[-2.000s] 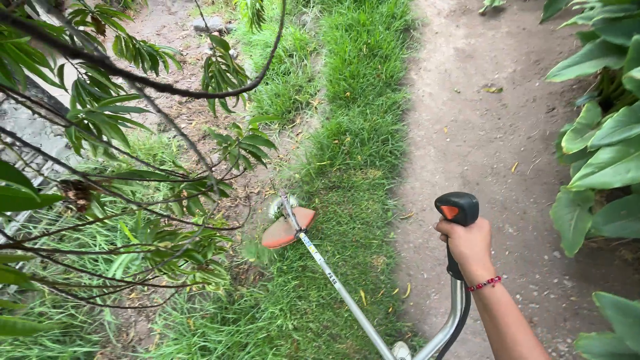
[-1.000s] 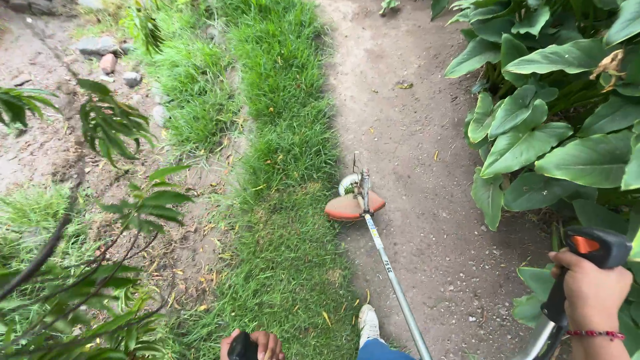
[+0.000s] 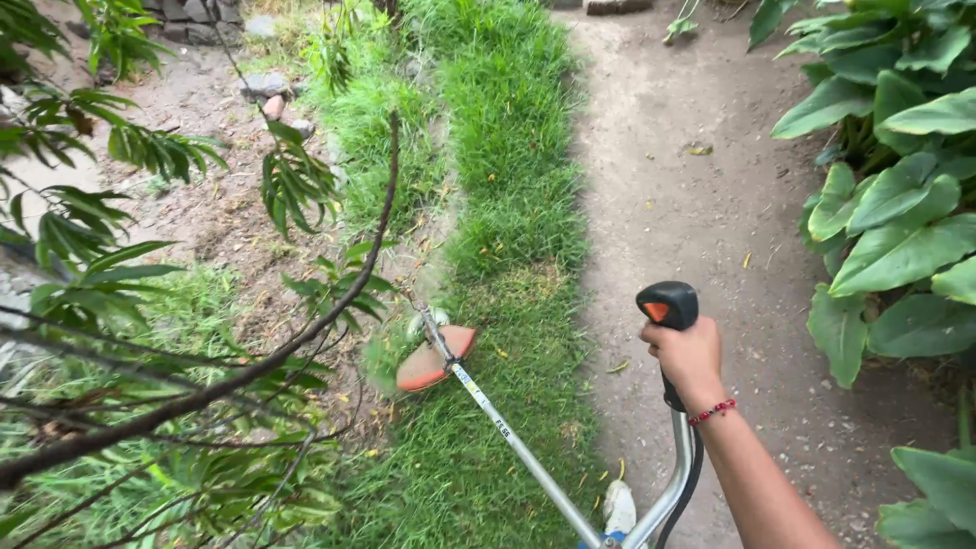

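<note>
My right hand [image 3: 690, 358], with a red beaded bracelet at the wrist, is closed around the black control handle [image 3: 668, 305] of a string trimmer. The handle has an orange part and sits on a bent metal handlebar [image 3: 675, 480]. From the lower middle the trimmer's metal shaft [image 3: 526, 454] runs up and left to an orange guard [image 3: 436, 358]. The trimmer head [image 3: 427, 324] is beyond the guard, at the left edge of the grass strip [image 3: 511, 191], with a green blur beside it. My left hand is out of view.
Leafy branches [image 3: 305, 335] hang across the left side, close to the shaft's far end. A dirt path [image 3: 656, 206] runs along the right of the grass, bordered by broad-leaved plants [image 3: 900, 229]. Stones [image 3: 267, 84] lie at the upper left. My shoe [image 3: 619, 507] is at the bottom.
The trimmer head has swung left from the path's edge to the grass strip's left edge. My left hand, in view at the bottom one second ago, is out of the frame. My right hand keeps its hold.
</note>
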